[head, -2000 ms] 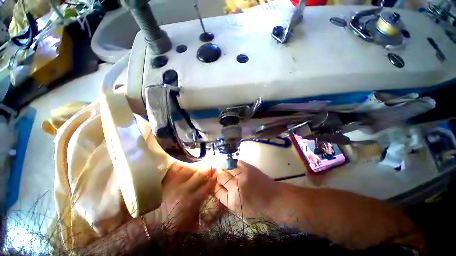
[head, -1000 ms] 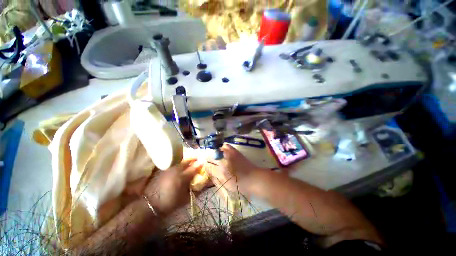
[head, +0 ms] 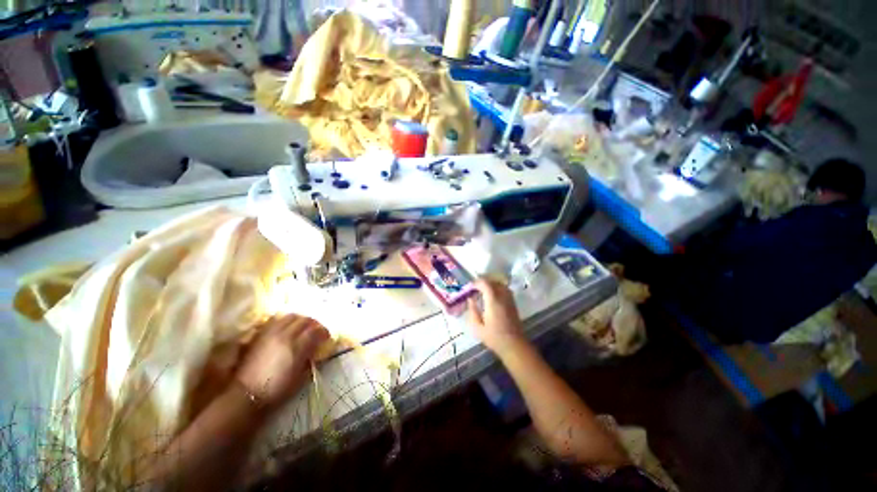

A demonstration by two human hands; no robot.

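The pale yellow fabric point(head: 163, 298) lies in a large soft heap left of the needle and hangs toward me. My left hand point(head: 284, 356) rests on its right part near the table edge; whether the fingers grip it is unclear. My right hand point(head: 492, 309) is at the lower right corner of the smartphone point(head: 440, 277), fingers touching its edge; the phone lies on the machine bed with its screen lit. The white sewing machine point(head: 423, 183) stands behind, its needle area brightly lit. Dark snips point(head: 388, 282) lie beside the needle. A thin cream strip point(head: 392, 408) hangs over the table edge.
A pale bin point(head: 192, 159) stands behind the machine at left. A yellow fabric heap point(head: 361, 86) and a red thread cone point(head: 409, 139) are behind. A small parts tray point(head: 579, 269) is at the table's right end. A person in dark clothes point(head: 798, 259) sits at right.
My right hand has left the needle area and moved right to the phone. My left hand has moved away from the needle, toward the lower left. The view has widened, showing more of the workshop.
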